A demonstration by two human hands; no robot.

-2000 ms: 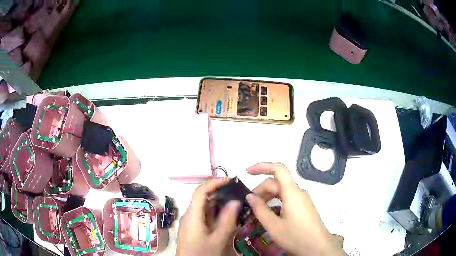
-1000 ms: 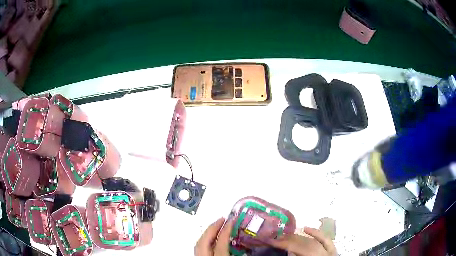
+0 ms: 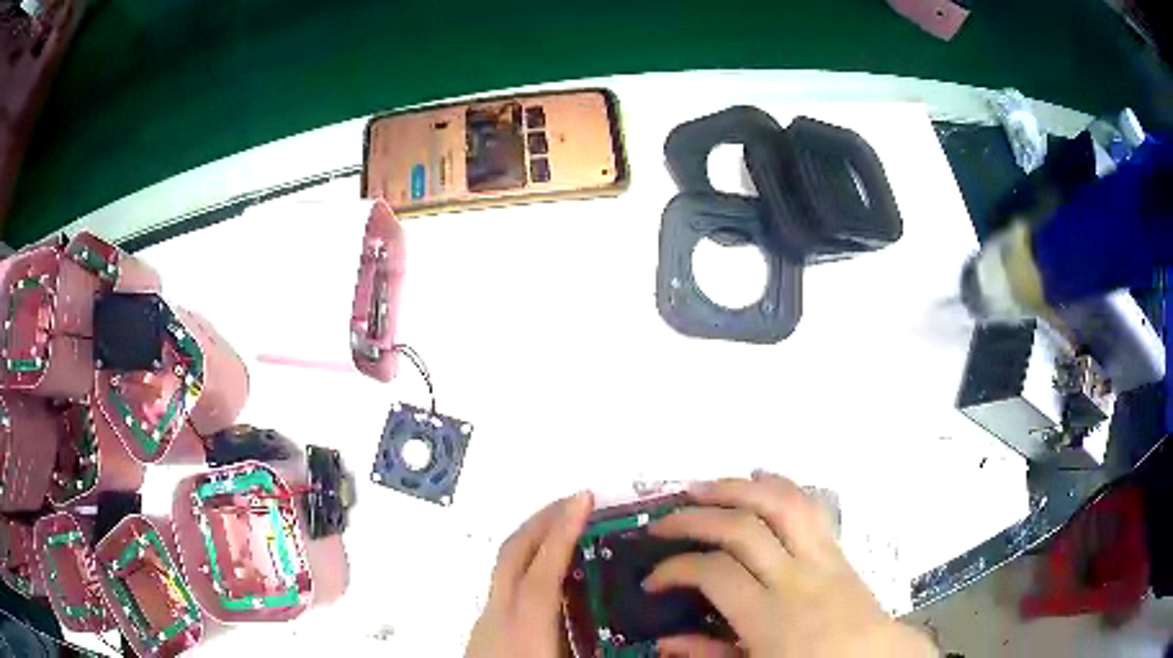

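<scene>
A pink housing (image 3: pixel 578 591) with a green board strip inside its rim is at the bottom centre, open end up. My left hand (image 3: pixel 530 585) grips its left side. My right hand (image 3: pixel 785 566) lies over its right side, with fingertips on a black square part (image 3: pixel 643 594) inside, probably a cooling fan. My palms and the housing's lower part are cut off or hidden. The electric screwdriver (image 3: pixel 1093 238), blue with a yellow-and-clear nose, is blurred at the right, away from both hands.
Black cover rings (image 3: pixel 731 285) are piled at upper centre-right. A lit smartphone (image 3: pixel 495 151) lies at the back. A loose fan (image 3: pixel 422 453) is wired to a narrow pink part (image 3: pixel 377 289). Several pink housings (image 3: pixel 245 540) crowd the left. The screw feeder (image 3: pixel 1029 392) stands right; green belt (image 3: pixel 322 77) runs behind.
The view has shifted, moving bench items left and up in the picture. My right hand has come over the housing, where a black part now covers the inside. The screwdriver shows farther right.
</scene>
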